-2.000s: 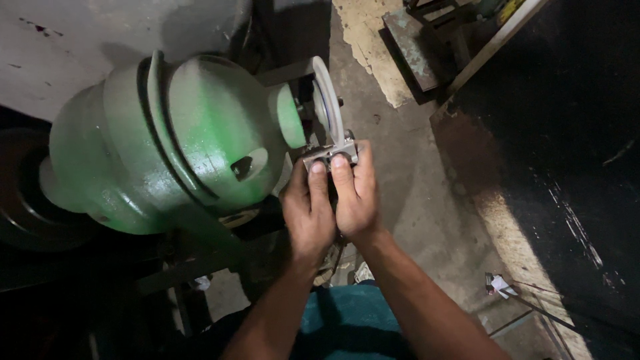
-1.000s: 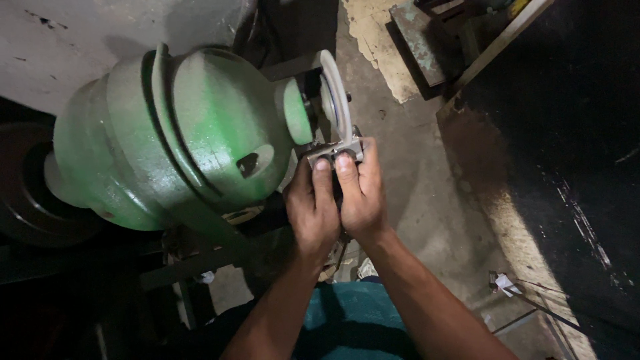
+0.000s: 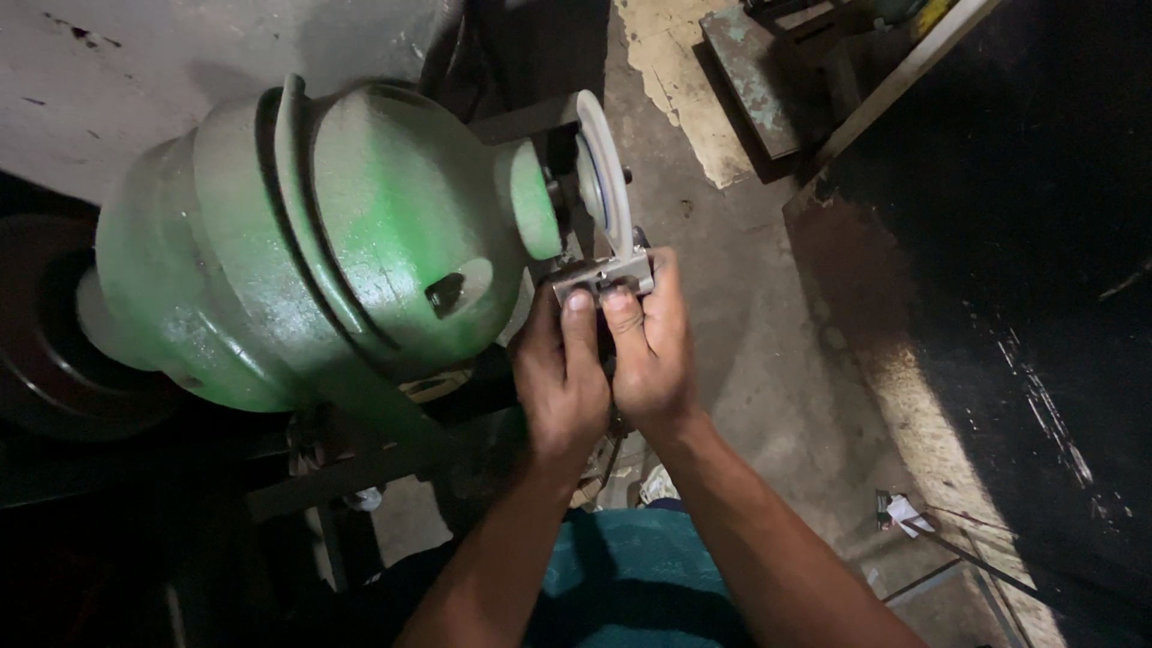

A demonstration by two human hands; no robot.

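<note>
A small metal block (image 3: 641, 268) is gripped between my two hands, its upper side at the lower rim of a pale grinding wheel (image 3: 605, 171). My left hand (image 3: 562, 378) holds the block's left end, thumb on its near face. At the right end my right hand (image 3: 655, 360) grips it the same way, thumb beside the other thumb. The wheel is mounted at the right end of a green motor housing (image 3: 387, 216). My fingers behind the block are hidden, and whether the block touches the wheel cannot be told for certain.
On the far left is a dark round wheel or pulley (image 3: 54, 360). A dark metal stand supports the motor. At the upper right stands a worn metal plate or box (image 3: 751, 81). A large black panel (image 3: 1017, 297) fills the right side, with thin metal bars (image 3: 981, 562) low beside it.
</note>
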